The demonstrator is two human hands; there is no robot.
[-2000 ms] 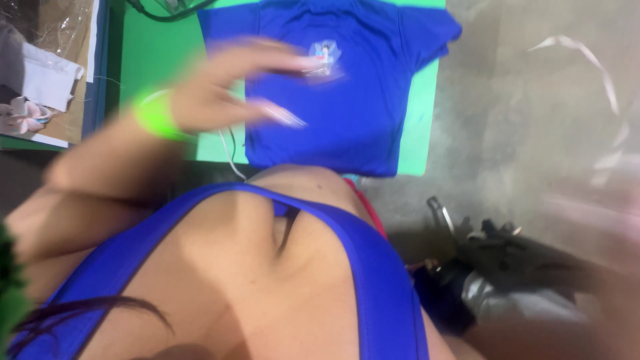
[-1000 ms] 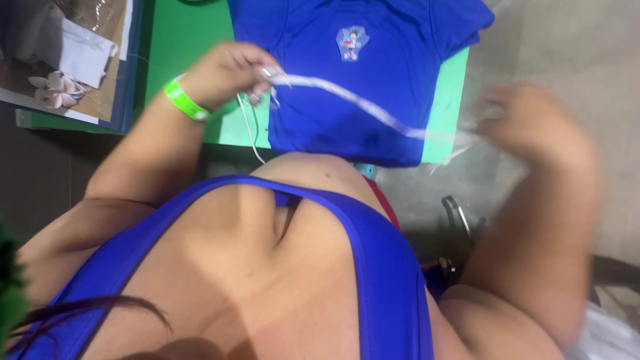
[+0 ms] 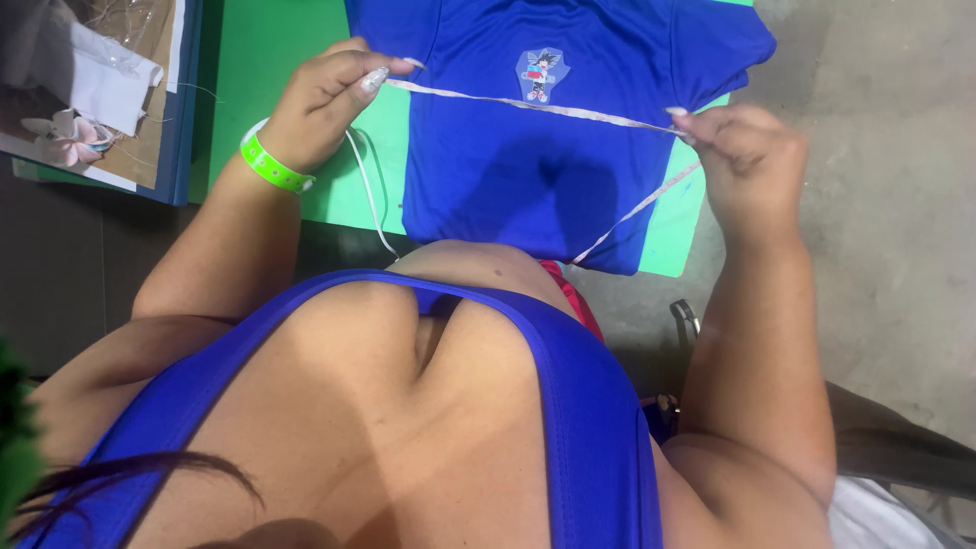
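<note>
A narrow white measuring tape (image 3: 564,111) stretches between my two hands, above a blue short-sleeved shirt. My left hand (image 3: 324,103) pinches one end between thumb and finger, left of the shirt. At the shirt's right side, my right hand (image 3: 743,149) pinches the tape, whose remaining length slants down to the shirt's lower edge. The blue shirt (image 3: 473,175) lies spread on a green tabletop (image 3: 305,206). On its chest is a clear-edged transfer or patch with a cartoon figure (image 3: 538,75).
At upper left, a blue-edged box or tray (image 3: 183,114) holds white cloth (image 3: 107,76), clear plastic, loose threads and a pink-white flower ornament (image 3: 72,139). A white cord (image 3: 367,191) hangs beside my left wrist. White fabric (image 3: 877,515) shows at lower right, near a dark object.
Two seconds ago both hands were blurred and apart. One second ago the tape hung between them with slack; now it is pulled nearly straight across the shirt below the figure.
</note>
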